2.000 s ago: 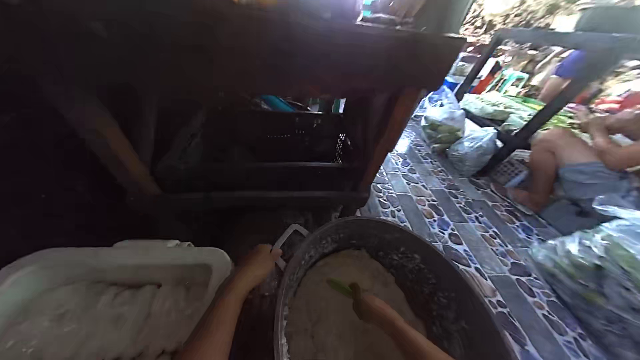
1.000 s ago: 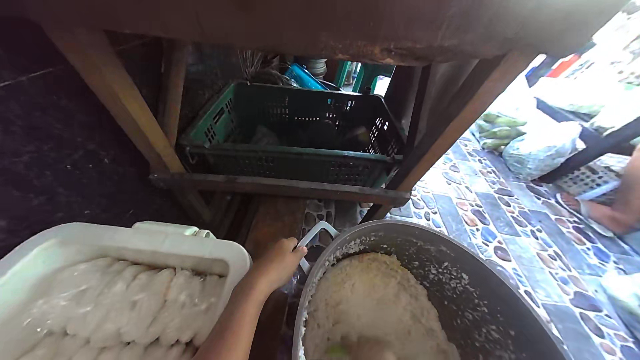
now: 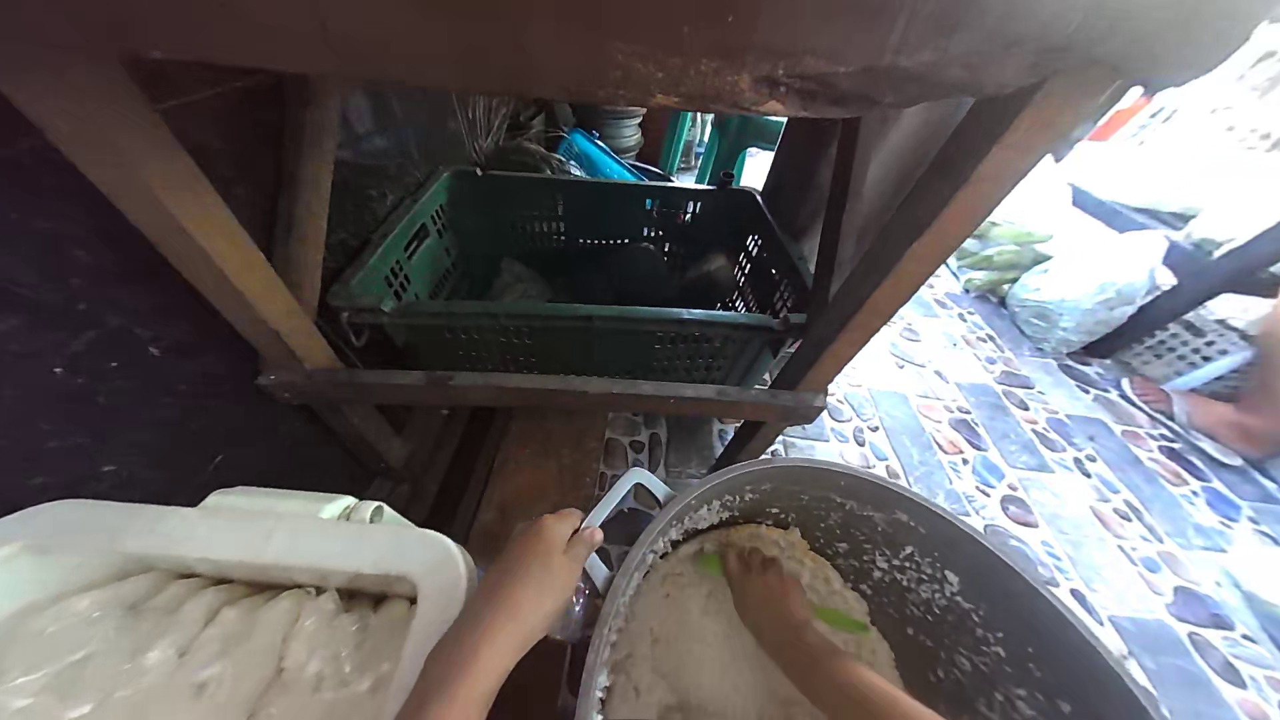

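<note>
My left hand (image 3: 548,565) grips the metal side handle (image 3: 632,490) of a large metal pot (image 3: 990,580). Inside the pot lies a pale, grainy mass that looks like cooked rice (image 3: 700,640), with loose grains stuck to the wall. My right hand (image 3: 765,590) is down on the mass, over a green flat tool (image 3: 840,620) whose ends show on both sides of the hand. The fingers partly hide the tool. Left of my left hand stands a white plastic cooler box (image 3: 430,560), holding several filled clear plastic bags (image 3: 200,640).
A wooden table (image 3: 600,50) overhangs the far side, its crossbar (image 3: 540,392) low in front of a green plastic crate (image 3: 590,315). On the pebble-patterned floor (image 3: 1000,450) at right are a filled plastic bag (image 3: 1085,290), a white basket (image 3: 1190,340) and another person's foot (image 3: 1190,410).
My right hand, at the lower edge of the view a second ago, now shows on the mass in the pot with the green tool. My left hand has stayed at the handle. The view has turned rightward less.
</note>
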